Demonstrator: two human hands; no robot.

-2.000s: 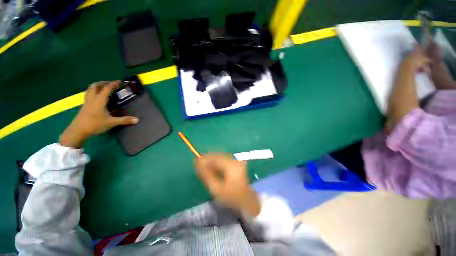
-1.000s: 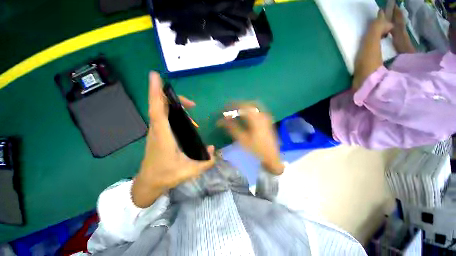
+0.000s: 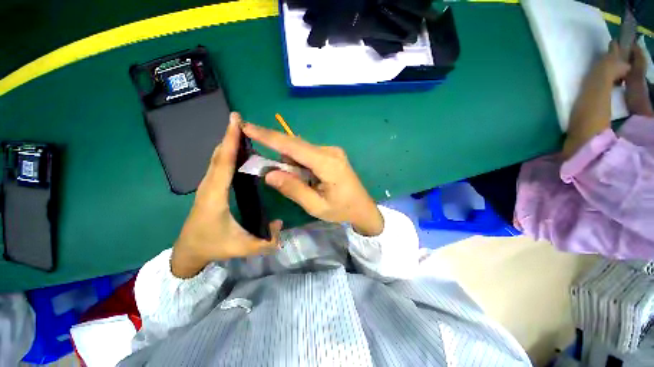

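Note:
My left hand (image 3: 209,208) holds a black phone case (image 3: 249,202) on edge, its thin side towards me, between fingers and thumb. My right hand (image 3: 324,178) grips a small whitish trimming knife (image 3: 261,166), its angled tip at the case's edge. The right fingertips meet the left ones at the case's top end. The far face of the case is hidden. An orange spudger (image 3: 285,124) lies on the mat beyond my right hand, its lower end hidden.
Two cases with QR labels lie on the green mat, one behind my left hand (image 3: 188,136) and one far left (image 3: 29,222). A blue-edged parts tray (image 3: 358,88) holds black parts. A co-worker's pink sleeve (image 3: 584,190) is at right. A red bag (image 3: 115,307) lies below the edge.
My left hand has picked up a case and turned it on edge. My right hand has let go of the spudger, taken the white knife from the mat and brought it to the case.

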